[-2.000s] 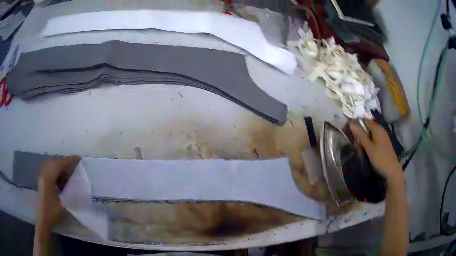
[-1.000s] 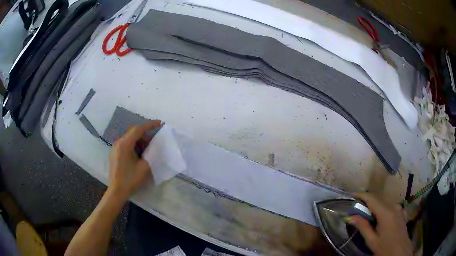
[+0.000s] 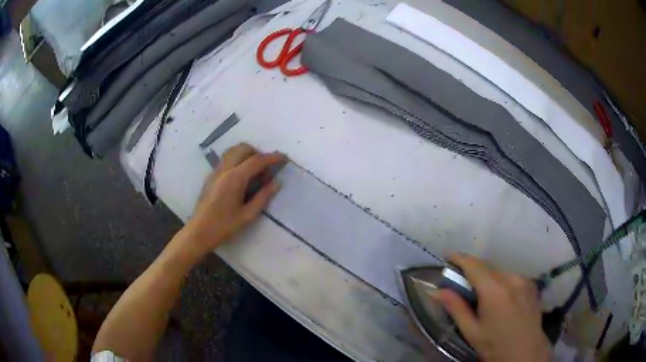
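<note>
A grey garment piece (image 3: 262, 182) lies at the near edge with white interlining (image 3: 333, 225), pale lilac-grey, flat along it. My left hand (image 3: 237, 187) rests on its left end, thumb and forefinger apart with grey cloth between them; whether they pinch the interlining cannot be told. My right hand (image 3: 496, 307) is closed around the handle of the steam iron (image 3: 432, 304). The iron's soleplate lies flat on the strip, its tip towards the upper left. The strip's right end is hidden by the iron and my hand.
A grey stack (image 3: 453, 113) lies behind, with white interlining strips (image 3: 517, 85) beyond. Red-handled scissors (image 3: 289, 53) lie at its left end; more red loops (image 3: 603, 119) show far right. Small dark strips (image 3: 221, 130) lie near my left hand. Dark garments (image 3: 163, 63) are piled upper left. The iron's hose (image 3: 595, 251) runs right.
The view has swung left. The interlining's lifted end is now down flat on the grey piece, with my left hand on it. The iron has slid left along the strip.
</note>
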